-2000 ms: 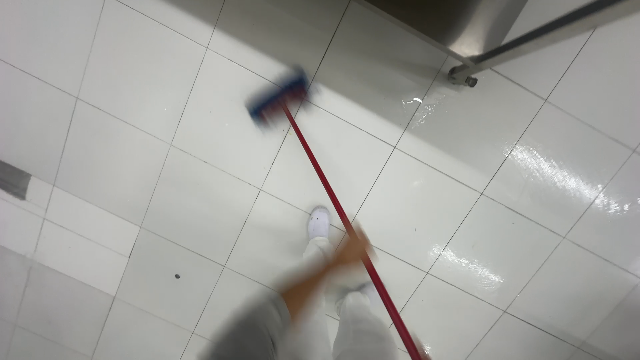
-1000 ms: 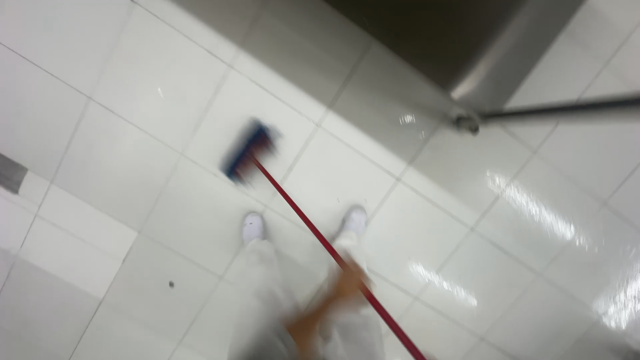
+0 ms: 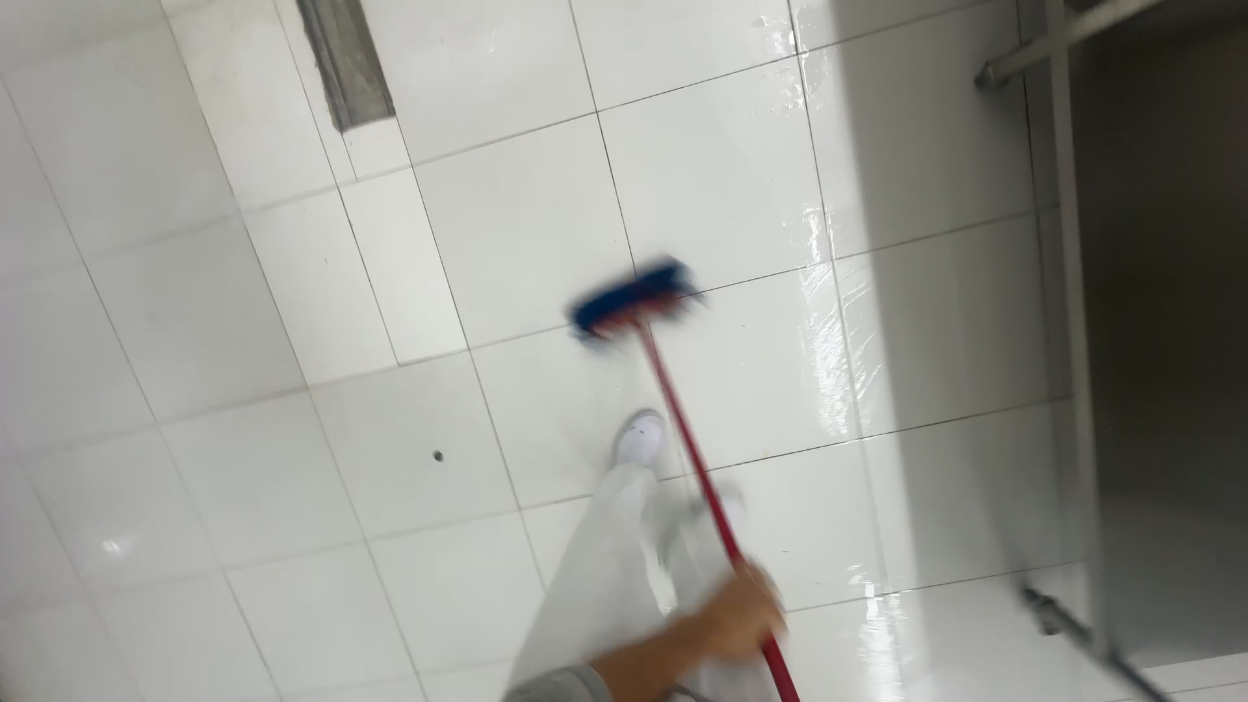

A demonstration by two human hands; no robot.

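Note:
A push broom with a blue-bristled head point(image 3: 634, 297) and a red handle point(image 3: 694, 448) reaches up from the bottom edge of the head view. One hand, which looks like my left hand point(image 3: 743, 614), wraps around the handle at the lower middle, below my white shoes. The blurred broom head lies over the white floor tiles, ahead of my feet. My right hand does not show; the handle runs out of view past the bottom edge.
A metal frame with legs point(image 3: 1072, 292) and a dark panel stands along the right side. A metal floor drain point(image 3: 353, 68) lies at the upper left. Wet streaks shine on the tiles point(image 3: 838, 361). A small dark spot point(image 3: 438, 455) marks the floor left of my feet.
The view has turned a lot, so the metal frame now stands at the right and more of the drain shows. My hand still grips the broom handle; my feet have moved.

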